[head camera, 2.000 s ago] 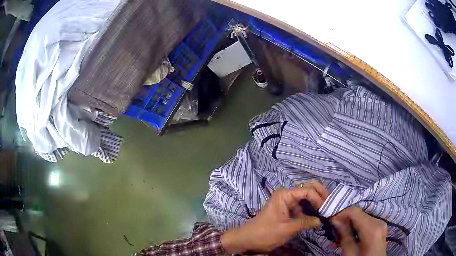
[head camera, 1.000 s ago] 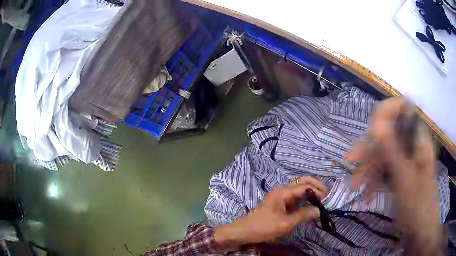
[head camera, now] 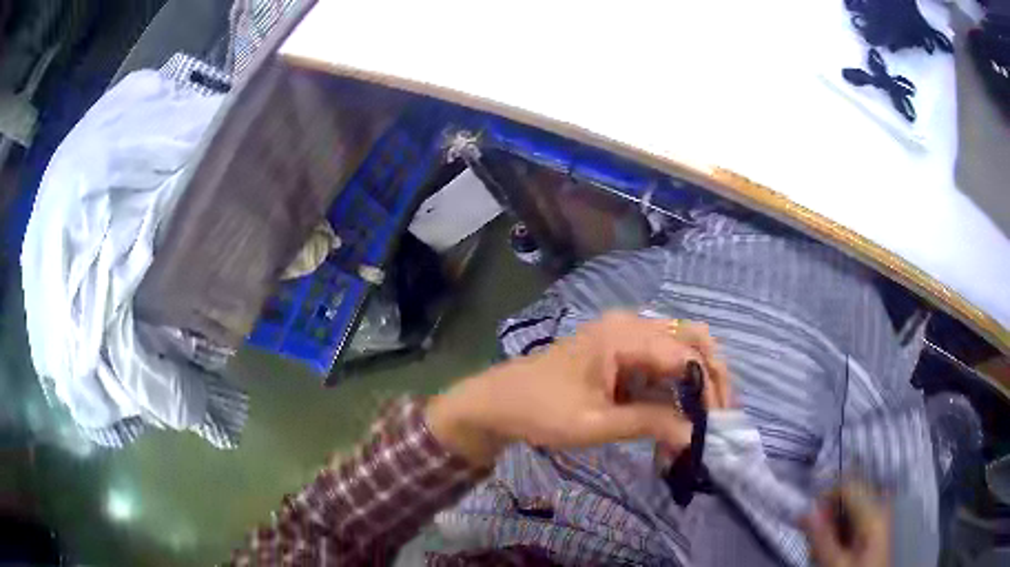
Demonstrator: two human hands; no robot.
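My left hand (head camera: 587, 388) is pinched on a black looped trim (head camera: 691, 443), which hangs from the fingertips over a pale edge of the striped garment (head camera: 775, 332). The garment is heaped on my lap, with dark narrow bands at its left part. My right hand (head camera: 851, 529) is low at the right, blurred and partly cut off by the bottom edge. A dark spot shows between its fingers, but I cannot tell what it is. A fine dark thread (head camera: 843, 415) runs upward above it. No needle can be made out.
The white table (head camera: 620, 78) with its worn wooden edge crosses the top. A loose black trim (head camera: 883, 83) and a black pile (head camera: 895, 22) lie on it. At left are a blue crate (head camera: 290, 321), a grey-brown cloth-sided bin (head camera: 222, 222) and draped white garments (head camera: 94, 244).
My right hand rose, blurred, over the garment and is now low at the right. My left hand has moved up with the trim. The view has shifted, showing more of the table.
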